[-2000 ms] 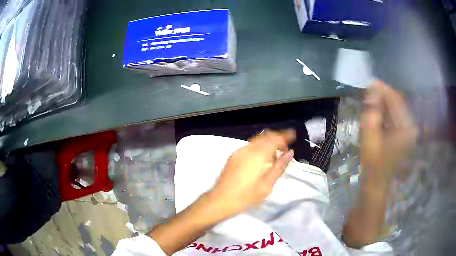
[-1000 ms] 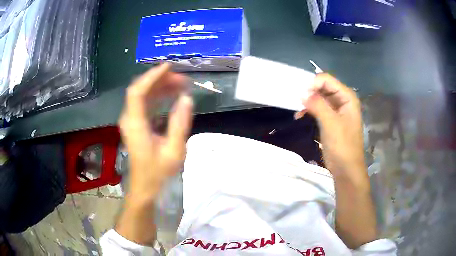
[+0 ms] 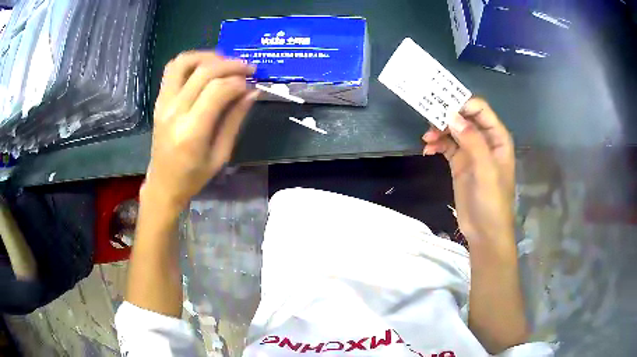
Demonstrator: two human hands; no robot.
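A blue box with white VoLTE lettering (image 3: 307, 56) lies on the dark green bench in front of me. My left hand (image 3: 199, 118) is over its near left corner and pinches a thin white slip (image 3: 281, 92) between the fingertips. My right hand (image 3: 478, 143) holds a white card with black print (image 3: 425, 82) by its lower right end, above the bench and to the right of the box. Another thin white slip (image 3: 309, 124) lies on the bench below the box.
Stacked clear plastic trays (image 3: 77, 70) stand at the left. A second blue box (image 3: 538, 35) is at the upper right. A red stool (image 3: 112, 223) and a person's arm (image 3: 17, 244) are at the lower left. The bench's front edge (image 3: 237, 163) runs below my hands.
My left hand has come up to the box and now has a white slip in its fingers. The card in my right hand has tilted and moved right, and its printed side now shows.
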